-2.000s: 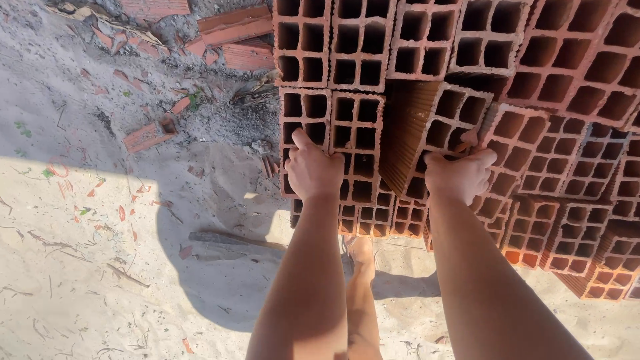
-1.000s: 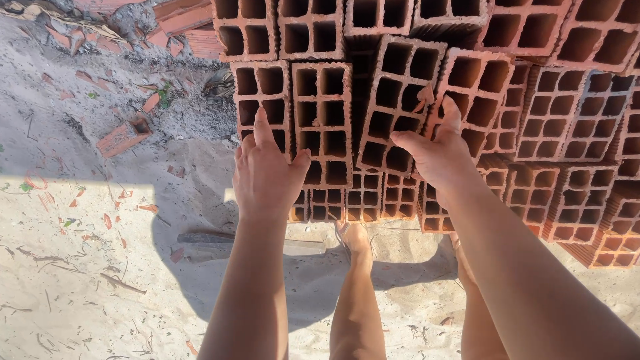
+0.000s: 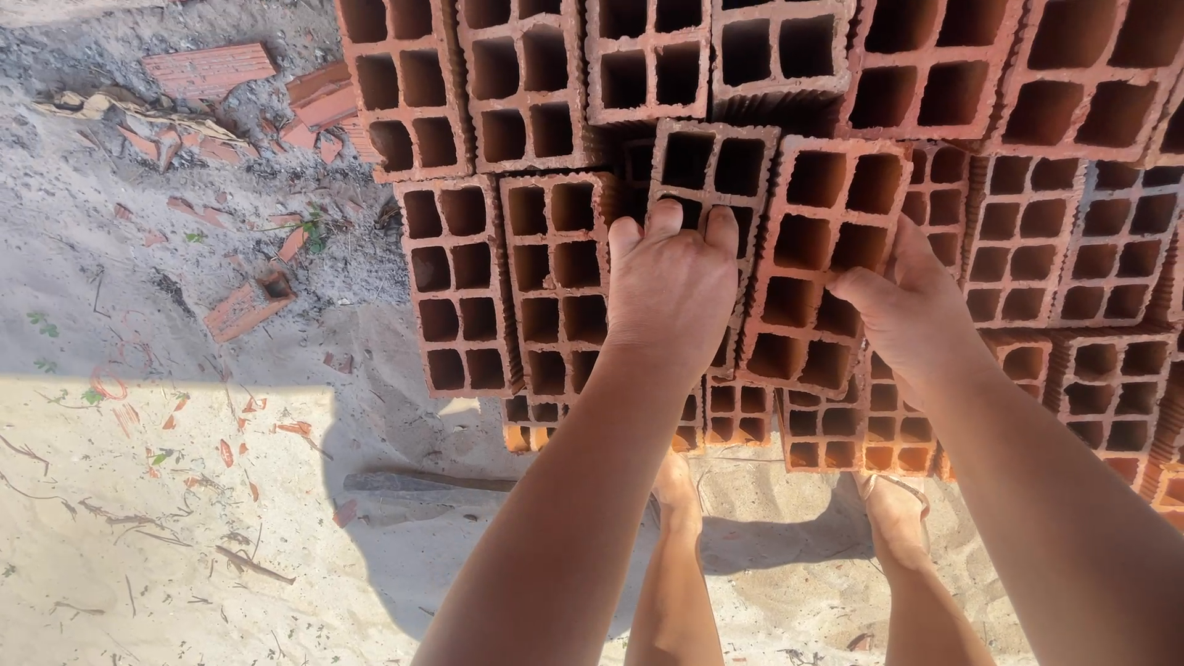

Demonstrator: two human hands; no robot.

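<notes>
Red hollow clay bricks stand stacked with their cell openings facing up. My left hand (image 3: 673, 287) lies on a slightly tilted hollow brick (image 3: 712, 185), its fingertips bent into the cells. My right hand (image 3: 916, 319) is at the right side of the neighbouring hollow brick (image 3: 823, 250), the thumb on its open face and the fingers along its side, partly hidden. To the left of my left hand two more hollow bricks (image 3: 460, 287) (image 3: 555, 277) stand side by side. A dark gap shows above them.
A further row of bricks (image 3: 925, 74) runs along the top, and lower ones (image 3: 842, 435) lie near my feet. Broken brick pieces (image 3: 250, 305) and a flat grey piece (image 3: 425, 486) lie on the sand at left. My feet (image 3: 897, 518) stand just below the stack.
My left hand has moved right, from the left bricks onto the tilted brick. My right hand has gone from the tilted brick's upper edge to the side of the brick right of it.
</notes>
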